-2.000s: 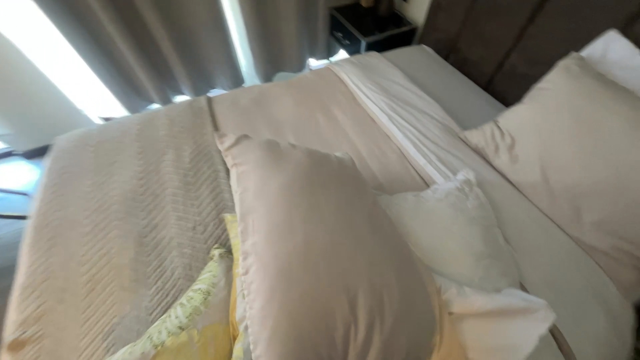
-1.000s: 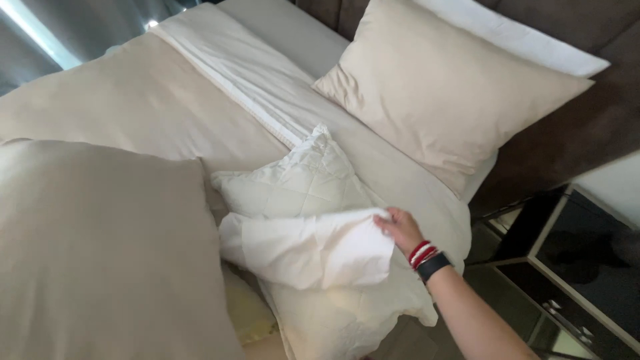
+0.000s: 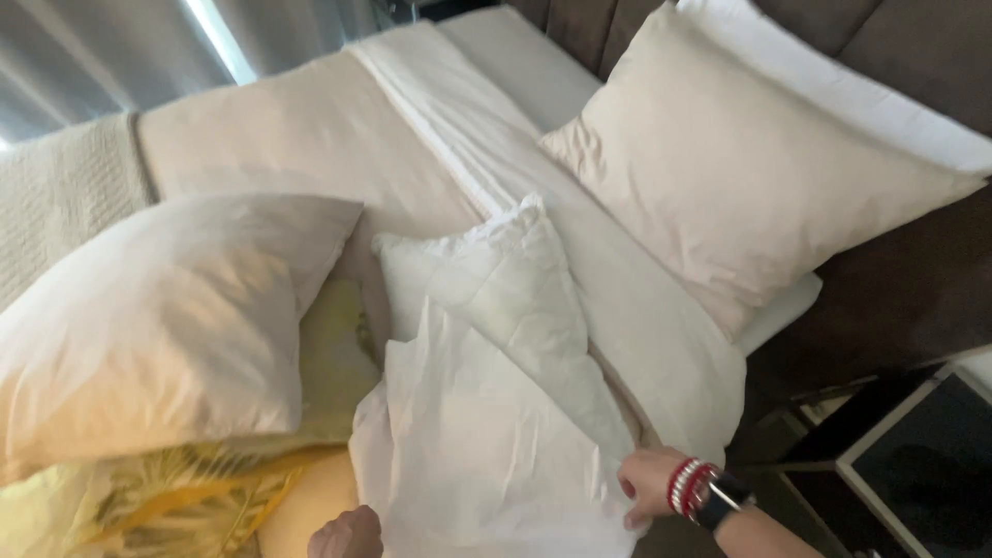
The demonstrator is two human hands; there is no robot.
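Note:
A white pillowcase [image 3: 488, 442] lies spread over the lower part of a white quilted pillow [image 3: 511, 302] on the bed. At its lower right edge my right hand [image 3: 655, 484], with red and white bracelets and a dark watch, pinches the cloth. My left hand [image 3: 346, 533] is at the bottom edge beside the cloth's left side, its fingers curled; whether it grips the cloth cannot be told. A large beige pillow [image 3: 170, 310] rests at left, over yellow patterned fabric [image 3: 178, 496].
Another beige pillow [image 3: 721, 163] and a white pillow [image 3: 837, 85] lean toward the dark padded headboard [image 3: 914, 46]. A dark bedside table with light edges [image 3: 891, 418] stands at lower right. Grey curtains [image 3: 116, 46] hang beyond the bed.
The white cloth, bunched one second ago, is now spread lower over the quilted pillow. My right hand has kept hold of it, and my left hand has come into view.

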